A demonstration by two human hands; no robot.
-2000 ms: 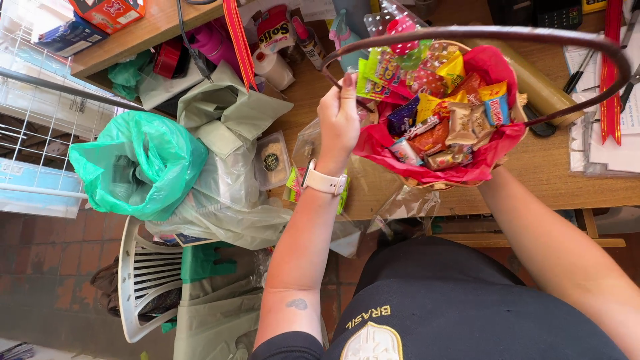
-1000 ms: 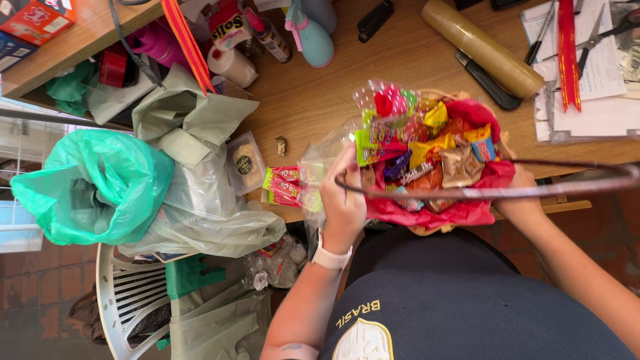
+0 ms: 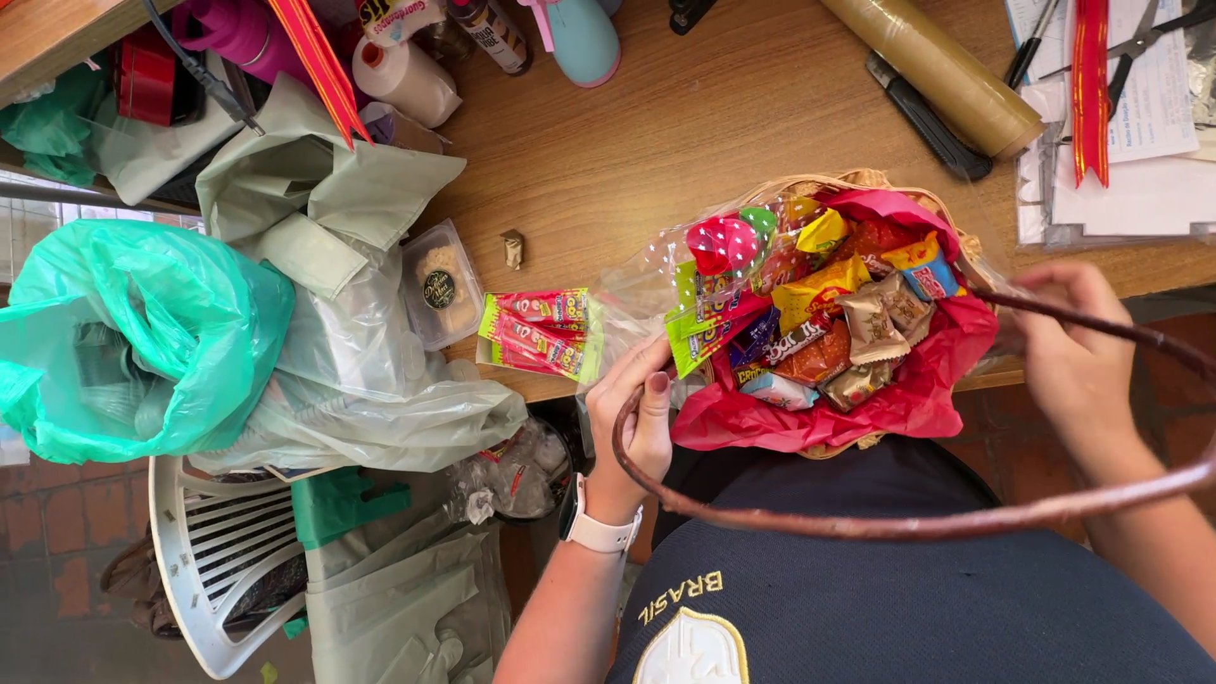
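Observation:
A wicker basket (image 3: 864, 443) lined with red tissue paper (image 3: 722, 418) is at the table's front edge, tilted toward me. Wrapped sweets (image 3: 874, 323) fill it, with a clear starred cellophane bag (image 3: 679, 252) at its left side. A brown arched handle (image 3: 855, 521) swings out over my shirt. My left hand (image 3: 632, 418) grips the basket's left side near the handle's end. My right hand (image 3: 1078, 351) is at the right side by the handle's other end, fingers curled on the rim or clear film there; the exact contact is hidden.
Left of the basket lie candy packets (image 3: 541, 332), a small wrapped sweet (image 3: 513, 249) and a clear plastic box (image 3: 442, 285). A green plastic bag (image 3: 218, 332) is at far left. Behind are a film roll (image 3: 940, 76), a box cutter (image 3: 926, 119), scissors (image 3: 1135, 47) and a red ribbon (image 3: 1090, 95).
The basket has come down and toward me from its raised position over the table. Its handle has swung from the far side to the near side. Both hands have stayed at its sides.

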